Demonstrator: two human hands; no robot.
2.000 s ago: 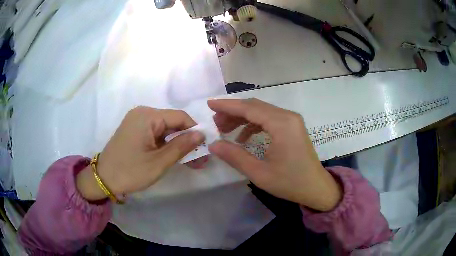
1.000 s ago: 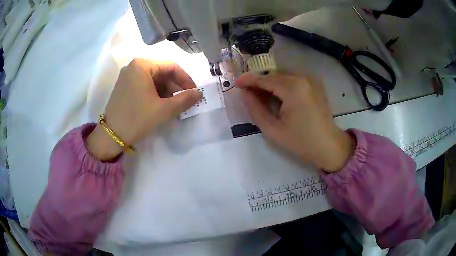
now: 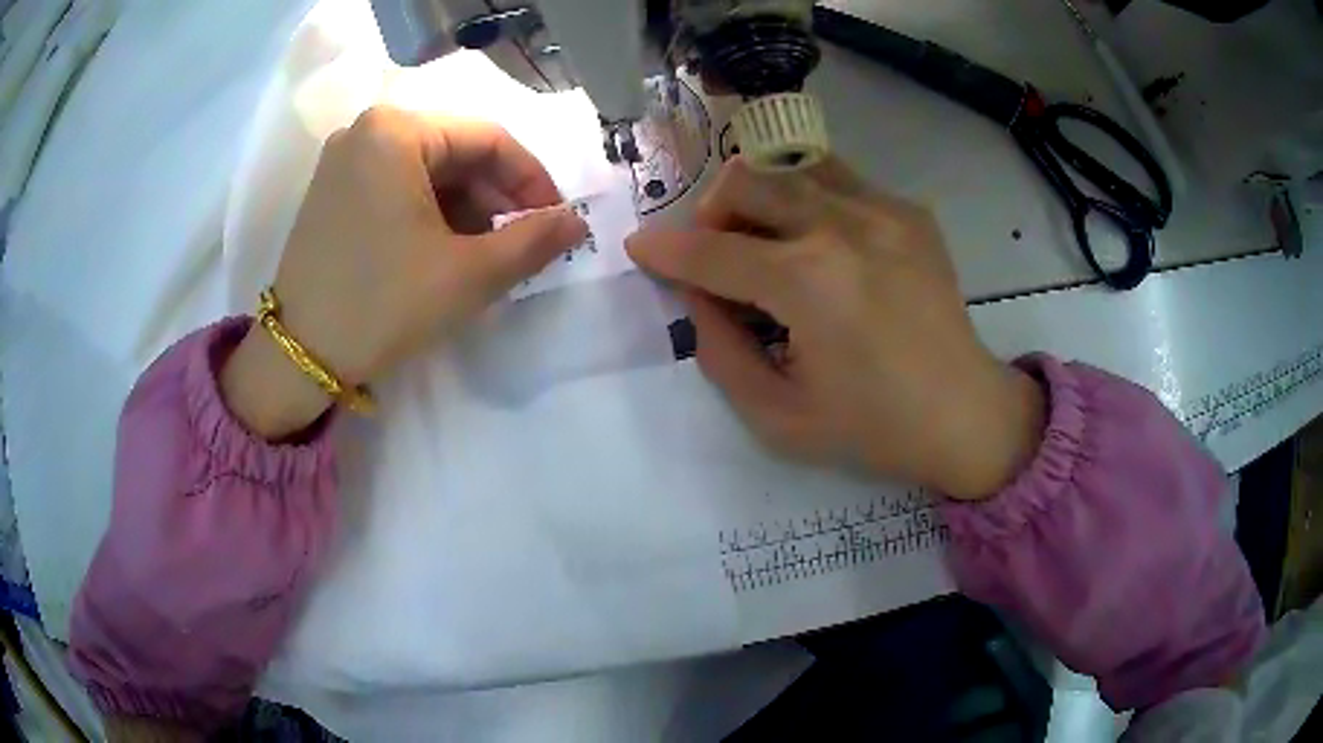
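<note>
A small white label with dark print lies just in front of the presser foot, on large white fabric. My left hand pinches the label's left part between thumb and fingers. My right hand is at the label's right side, fingertips close together near the fabric's edge; whether they hold anything cannot be told. The metal plate shows beside the foot.
The machine head stands above the hands, with a cream ribbed knob close over my right hand. Black-handled scissors lie to the right. A printed ruler runs along the table's front edge. More white fabric lies at left.
From over the table's front part, both hands and the label have moved up to the presser foot. In the last second my right hand has shifted slightly left, closer to the label.
</note>
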